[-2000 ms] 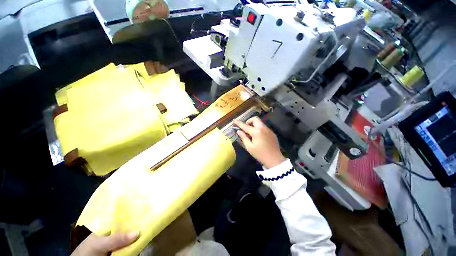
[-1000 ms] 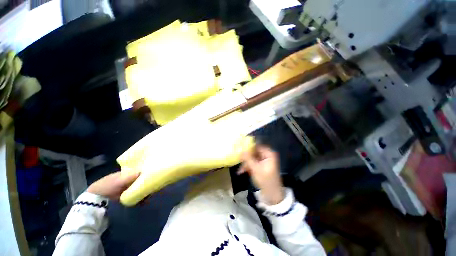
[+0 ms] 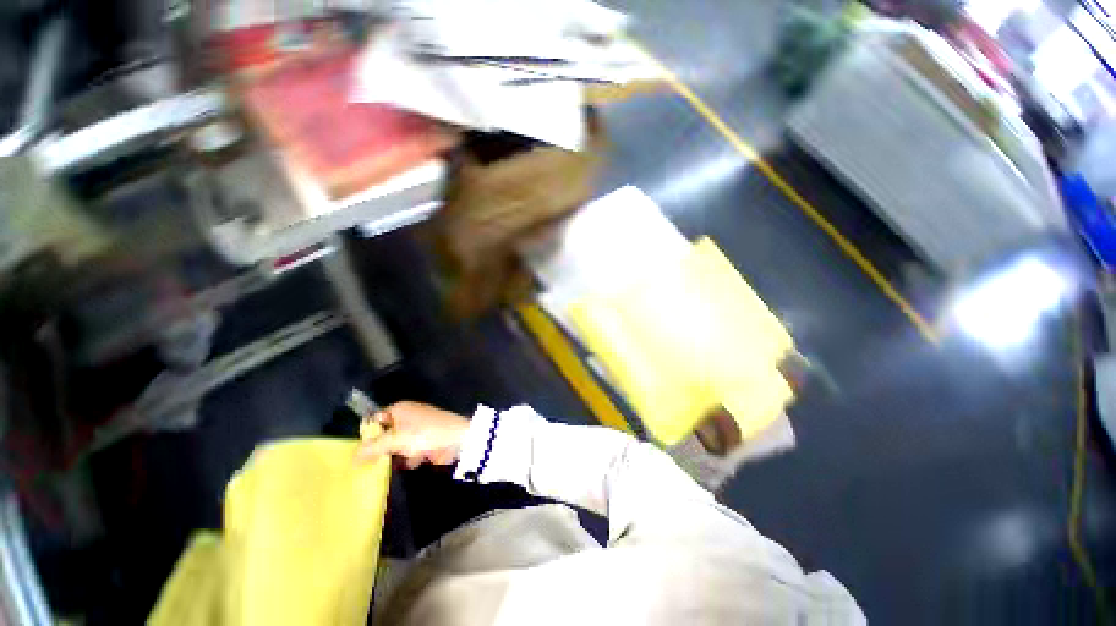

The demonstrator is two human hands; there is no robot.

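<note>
A yellow workpiece hangs at the lower left, cut off by the bottom edge. My right hand grips its upper right corner. A small grey metal tool sticks up from the same hand, blurred. My left hand is not in view. The machine arm and clamp strip are not in view.
A yellow pile with brown patches lies on a white sheet, low at right. A red ribbed pad and loose white papers are at upper left. Yellow lines cross the dark floor. A grey cabinet-like box stands at upper right.
The view has swung right, away from the machine head and left stack. The yellow workpiece is off the machine arm, with my right hand at its corner. My left hand has left the picture.
</note>
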